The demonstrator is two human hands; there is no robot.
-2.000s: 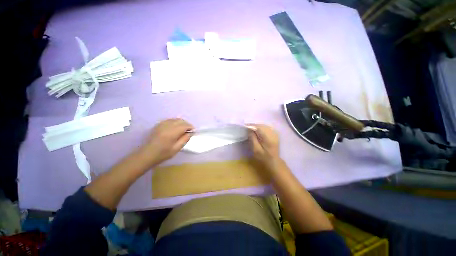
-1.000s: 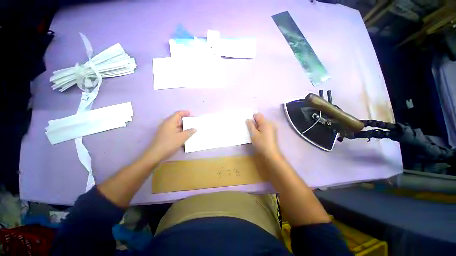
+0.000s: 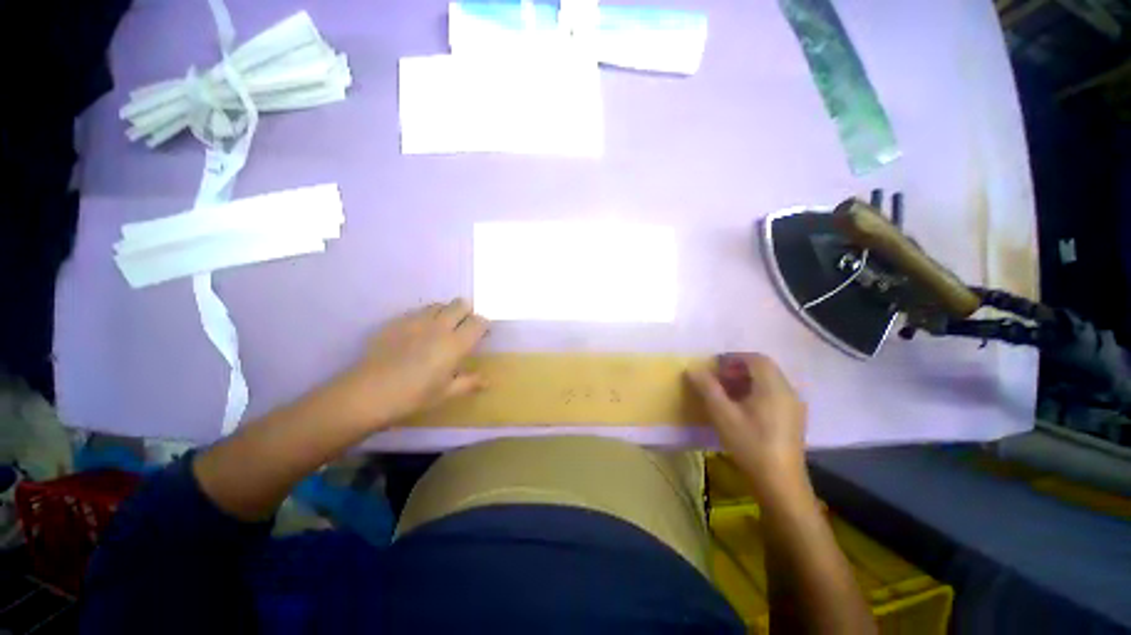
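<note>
A white fabric piece [image 3: 574,273] lies flat on the lilac table in front of me. The tan card template [image 3: 558,390] with handwritten marks lies below it, along the table's near edge. My left hand [image 3: 428,362] rests over the template's left end, its fingertips by the fabric piece's lower left corner. My right hand [image 3: 754,403] is at the template's right end, thumb and fingers on its edge. The iron [image 3: 833,275] stands to the right with its brown handle on top, touched by neither hand.
A tied bundle of strips [image 3: 279,68] lies at far left, with a pile of strips [image 3: 236,233] below it over a loose tie. Cut panels [image 3: 496,109] and a banded bundle [image 3: 657,37] lie at the back. A green strip [image 3: 843,87] is at back right. The iron's cable [image 3: 1011,330] runs right.
Both hands have let go of the fabric piece, which now lies flat, and moved down to the template's two ends. The view has shifted, so table things appear higher.
</note>
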